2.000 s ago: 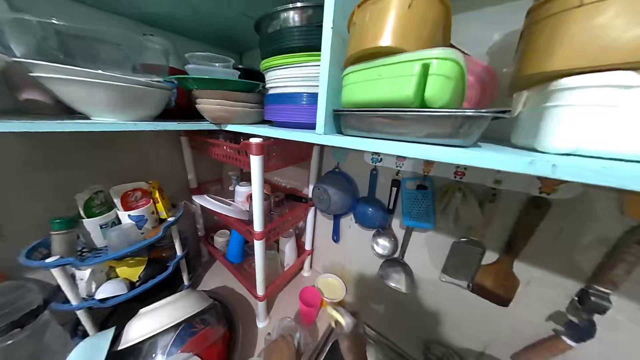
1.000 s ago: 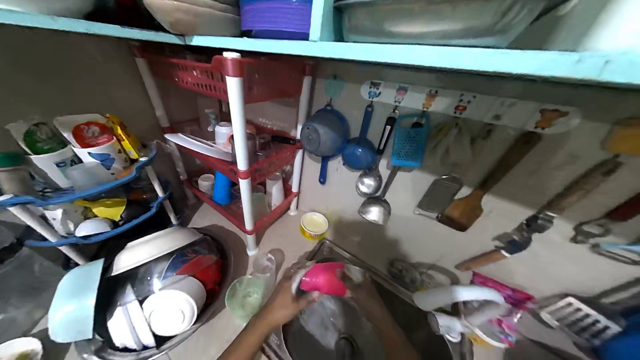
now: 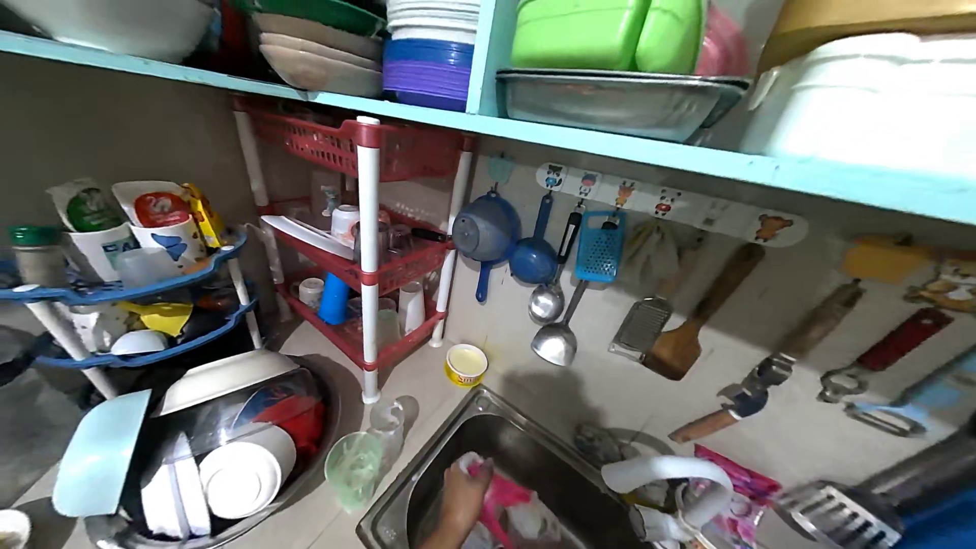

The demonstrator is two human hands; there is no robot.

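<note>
My left hand [image 3: 461, 496] is low in the sink, with its fingers around a pink plastic cup [image 3: 507, 492]; the cup is blurred and partly cut off by the lower edge. A small white thing [image 3: 470, 460] shows at the fingertips, too unclear to name. My right hand is out of view. Clear, shiny material [image 3: 534, 522] lies beside the cup in the stainless steel sink [image 3: 518, 438]. Left of the sink, on the counter, stand a green translucent cup [image 3: 354, 465] and a clear glass [image 3: 387, 423]. A yellow tub [image 3: 466, 364] sits behind the sink's corner.
A metal basin [image 3: 328, 450] of white bowls and plates stands at left, near a red tiered rack [image 3: 370, 267]. Right of the sink rises a white curved faucet [image 3: 667, 473]. Utensils, including a wooden spatula [image 3: 679, 347], hang on the wall under a loaded turquoise shelf [image 3: 648, 145].
Both hands were on the pink cup over the sink one second ago; now only my left hand shows, with the cup lower in the frame. The view has tilted up.
</note>
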